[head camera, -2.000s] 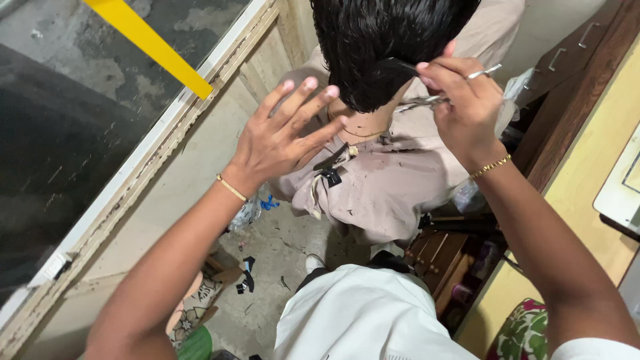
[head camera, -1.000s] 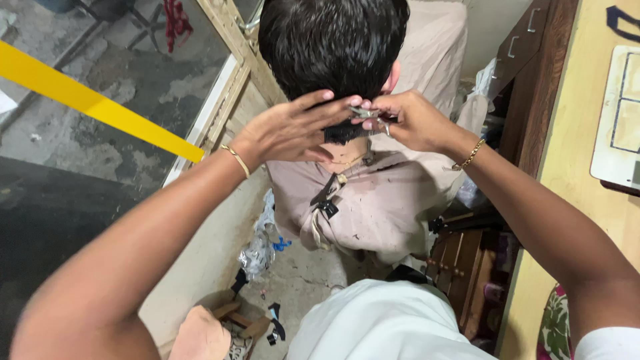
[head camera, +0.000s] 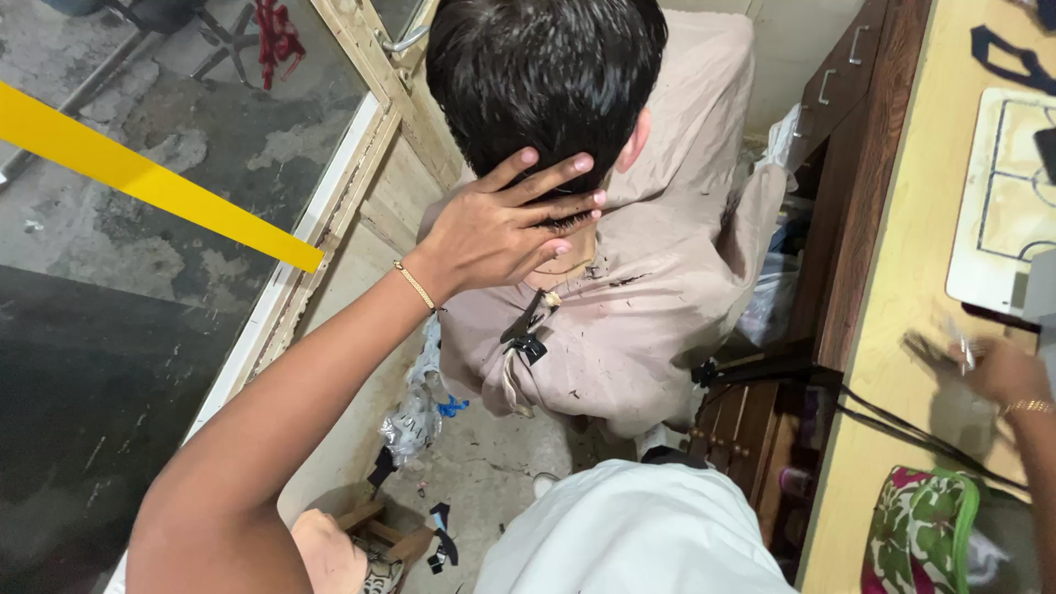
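A seated person with wet dark hair (head camera: 544, 74) wears a beige barber's cape (head camera: 643, 330), fastened behind the neck with a black clip (head camera: 524, 340). My left hand (head camera: 503, 223) lies spread against the back of the head, just above the nape, holding no tool. Cut hair is scattered on the cape. Far to the right, over the wooden counter, my right hand (head camera: 1006, 371) is blurred; it holds scissors (head camera: 965, 351), and a dark comb (head camera: 928, 351) shows beside them. Whether the comb is in the hand or on the counter I cannot tell.
A light wooden counter (head camera: 883, 396) runs along the right, with a white board (head camera: 1002, 198) and a camouflage-patterned pouch (head camera: 920, 524). Black cords (head camera: 907, 433) cross its edge. Dark drawers (head camera: 841, 74) stand beyond. A glass partition with a yellow strip (head camera: 165, 186) is at left; plastic bags (head camera: 412, 421) lie below.
My right hand has moved away from the head to the counter on the right, with the scissors. My left hand remains at the back of the head, its fingers now spread. The view has shifted.
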